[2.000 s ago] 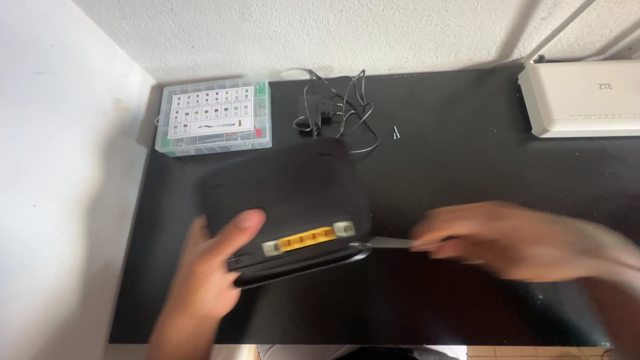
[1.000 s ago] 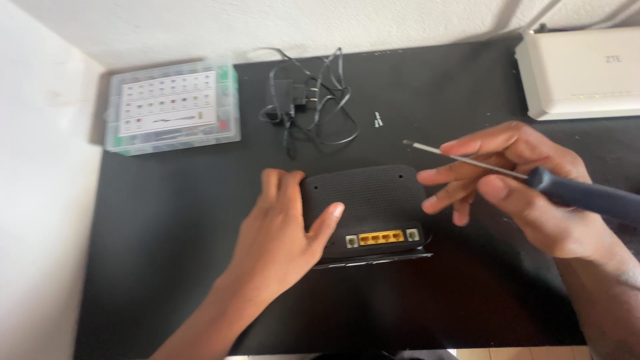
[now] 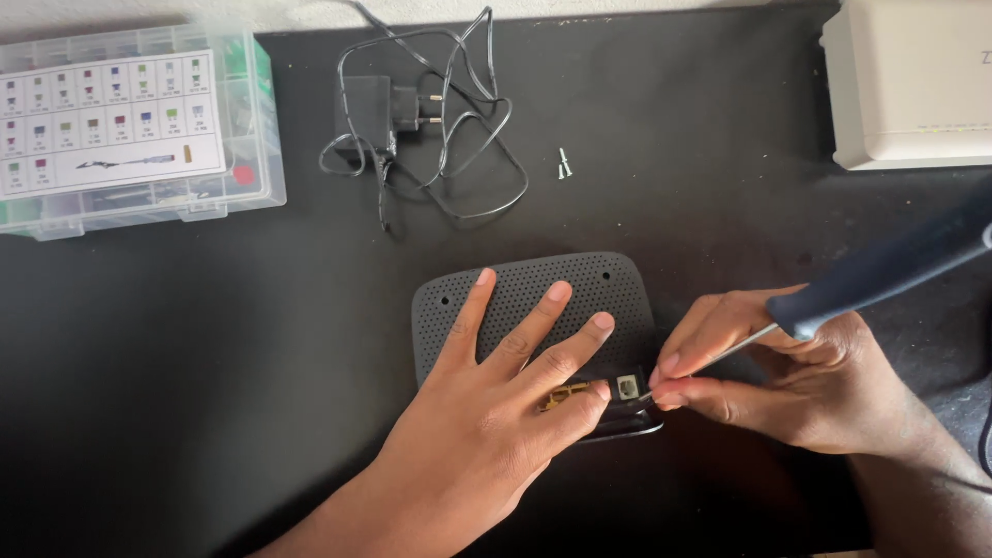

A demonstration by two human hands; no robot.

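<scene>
A black router with a perforated cover and two screw holes lies at the middle of the black table. My left hand is spread flat over it, fingers apart, partly covering its yellow ports. A pale socket shows right of the thumb. My right hand pinches the metal shaft of a screwdriver with a dark blue handle. The shaft's tip is at the router's right edge beside the pale socket; the fingers partly hide it.
A clear plastic compartment box with a printed chart stands at the upper left. A black power adapter with tangled cable lies beside it. Several small screws lie above the router. A white ZTE device stands at the upper right, near the wall.
My left hand has moved from the router's left side to lie across its top. The screwdriver, held clear of the router a second ago, now has its tip at the router's right edge. The view is closer.
</scene>
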